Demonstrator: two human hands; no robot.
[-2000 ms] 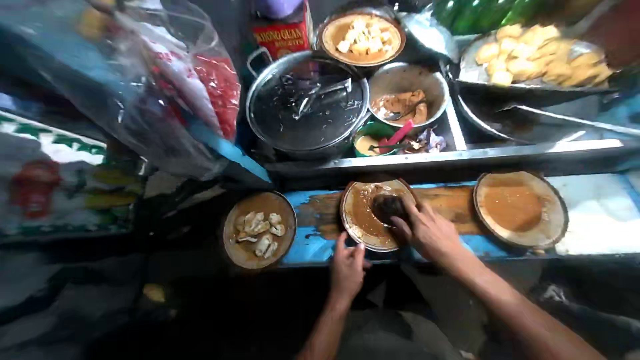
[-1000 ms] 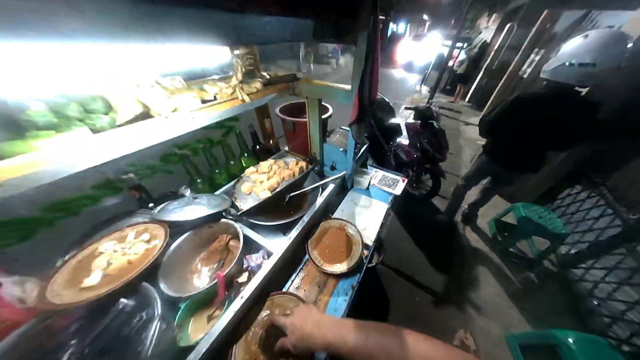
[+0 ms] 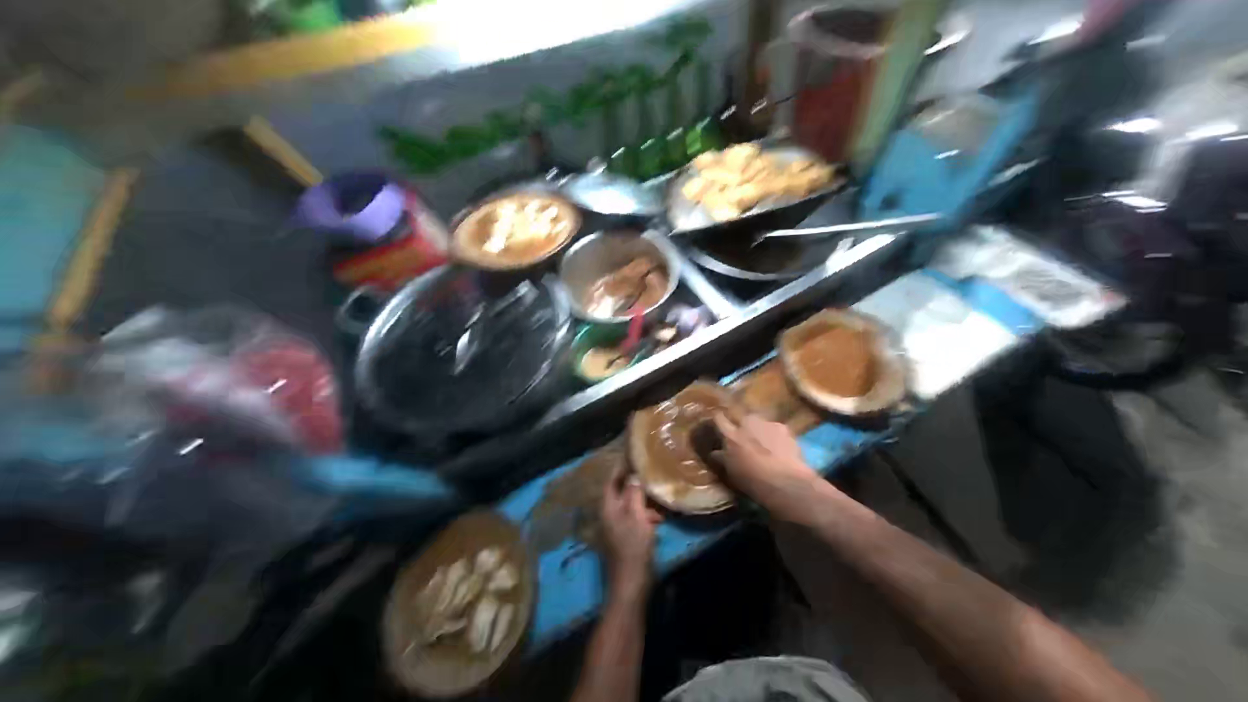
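Brown sauce fills a shallow round plate (image 3: 673, 439) on the narrow blue ledge. My right hand (image 3: 765, 458) grips a dark pestle-like tool (image 3: 704, 444) pressed into that sauce. At the plate's lower left rim is my left hand (image 3: 627, 517), its fingers against the edge; blur hides how firmly they hold. Right of the plate stands another round dish (image 3: 840, 361) with orange-brown sauce. A plate of pale cut pieces in brown sauce (image 3: 458, 604) lies at the lower left end of the ledge.
Behind a metal rail (image 3: 721, 327) stand a large dark pot (image 3: 463, 351), a metal bowl (image 3: 619, 276), a green bowl (image 3: 600, 356), a plate of pale pieces (image 3: 515, 229) and a pan of yellow fried pieces (image 3: 746, 185). A plastic bag (image 3: 224, 380) is at left.
The view has swung back left from the street side, bringing my left hand and the plate of pale pieces into sight again. My right hand remains at the sauce plate.
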